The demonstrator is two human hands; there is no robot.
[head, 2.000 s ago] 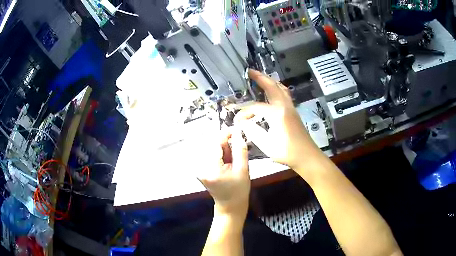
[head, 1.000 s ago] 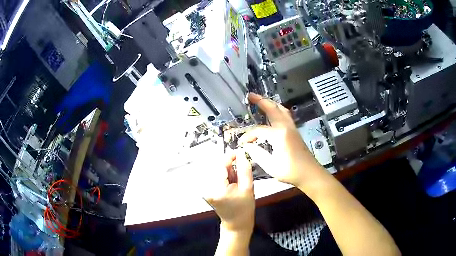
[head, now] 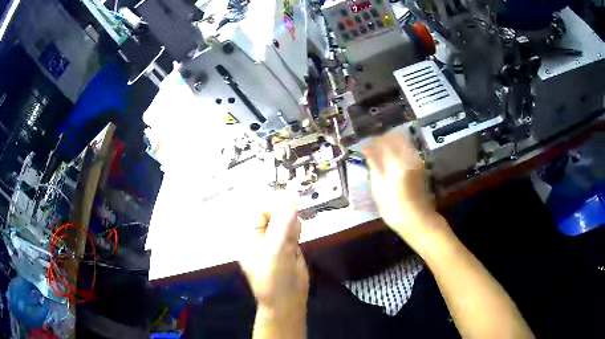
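The button sewing machine head [head: 255,79] stands in the upper middle, with the bright metal button clamp [head: 305,165] below it in full view. My left hand [head: 275,251] is in front of the clamp over the white table; it is overexposed and its fingertips wash out, so I cannot tell whether it holds anything. My right hand [head: 398,175] is blurred, right of the clamp above the feed plate, its fingers towards a small dark thin object [head: 356,159]. I cannot tell whether it grips that object.
The white table [head: 192,232] has a brown front edge. The vented cover [head: 428,86] stands behind my right hand. The control panel [head: 363,23] is at the top, a blue plastic bin [head: 574,212] low right. Orange cable coils [head: 66,261] hang at left; striped cloth [head: 388,288] is below.
My hands, close together at the clamp and needle before, have moved apart. My right hand has moved right and away from the needle area, uncovering the clamp. My left hand has moved slightly left and down.
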